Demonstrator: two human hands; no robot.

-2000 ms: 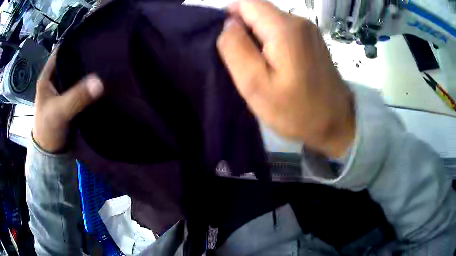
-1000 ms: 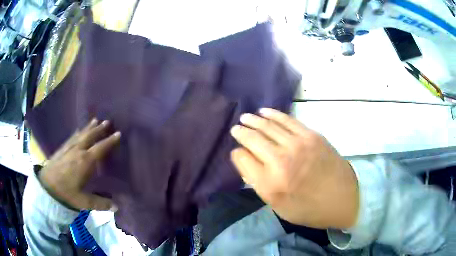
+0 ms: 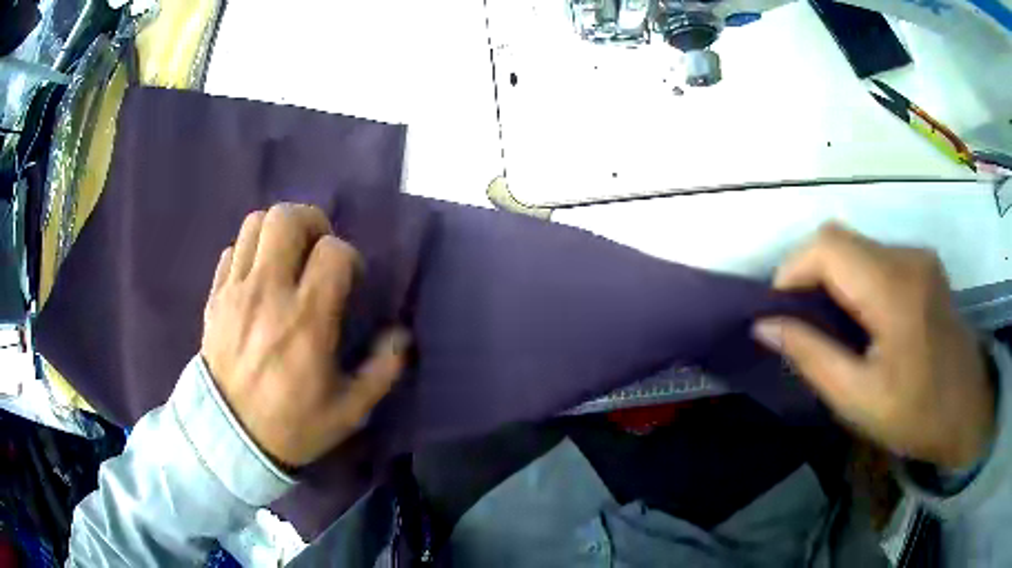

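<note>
Dark purple fabric panels (image 3: 533, 311) lie across the white table and hang over its front edge. My left hand (image 3: 294, 333) is on the cloth left of centre, fingers curled, with the thumb on a fold; whether it pinches the cloth is hard to tell. My right hand (image 3: 877, 344) is at the right, slightly blurred, gripping the end of a panel between thumb and fingers. The cloth is stretched between the two hands and narrows toward the right one. A wide panel part lies flat at the left.
The machine's needle area (image 3: 694, 50) is at the top, cut off. A black rectangle (image 3: 863, 39) and small scissors (image 3: 927, 124) lie at upper right. Yellowish plastic-wrapped material (image 3: 83, 166) is at left. A measuring tape (image 3: 655, 388) runs along the front edge.
The cloth has been turned and spread from a raised bundle. My right hand has moved right, taking hold of a panel end. My left hand has moved right and up over the cloth.
</note>
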